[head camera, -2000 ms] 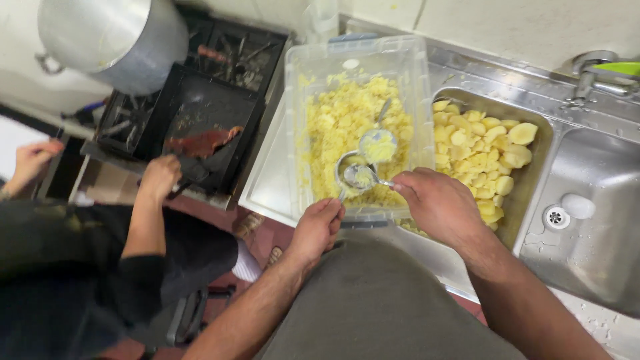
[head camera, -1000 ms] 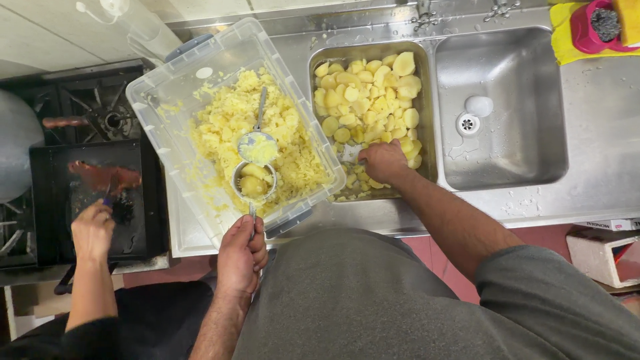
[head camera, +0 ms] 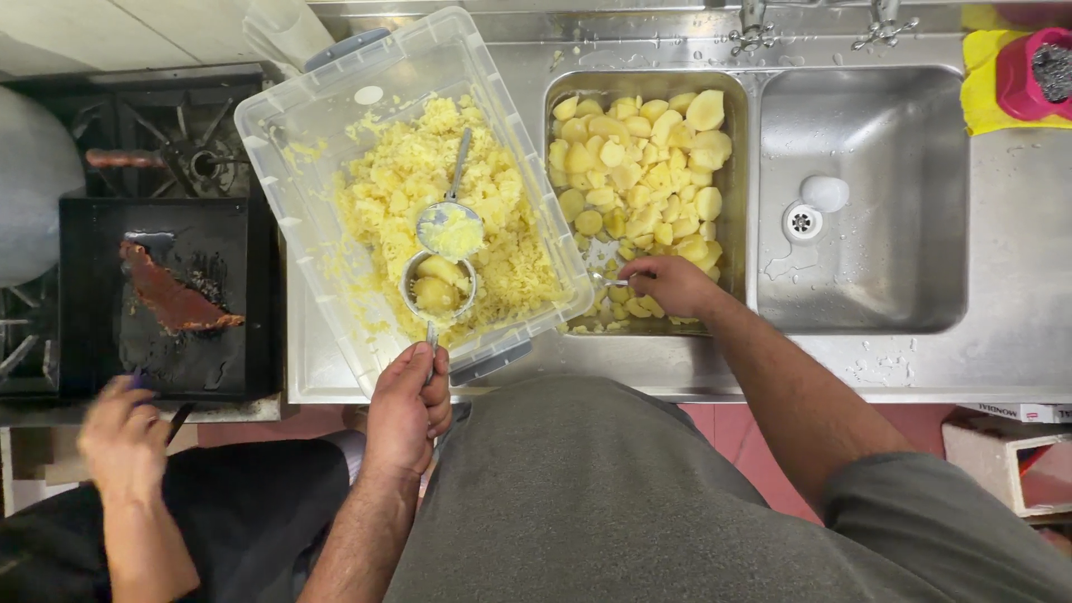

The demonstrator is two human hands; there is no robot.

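My left hand grips one handle of a metal potato ricer, held over a clear plastic tub. The ricer lies opened out: its round basket holds pieces of cooked potato, and its presser plate bears mash, the second handle pointing away. Riced potato fills much of the tub below. My right hand is at the near end of the left sink basin, closed on the handle of a metal utensil, probably a spoon, whose far end is hard to make out. Cooked potato pieces fill that basin.
A second sink basin has a drain and a white round piece in it. Taps stand behind. A pink holder with a scourer sits far right. At left, a co-worker's hand is near a black pan with meat on the stove.
My right hand has left the ricer's handle and moved right into the potato basin. Potato pieces are now in the ricer's basket. The view has swung toward the sinks.
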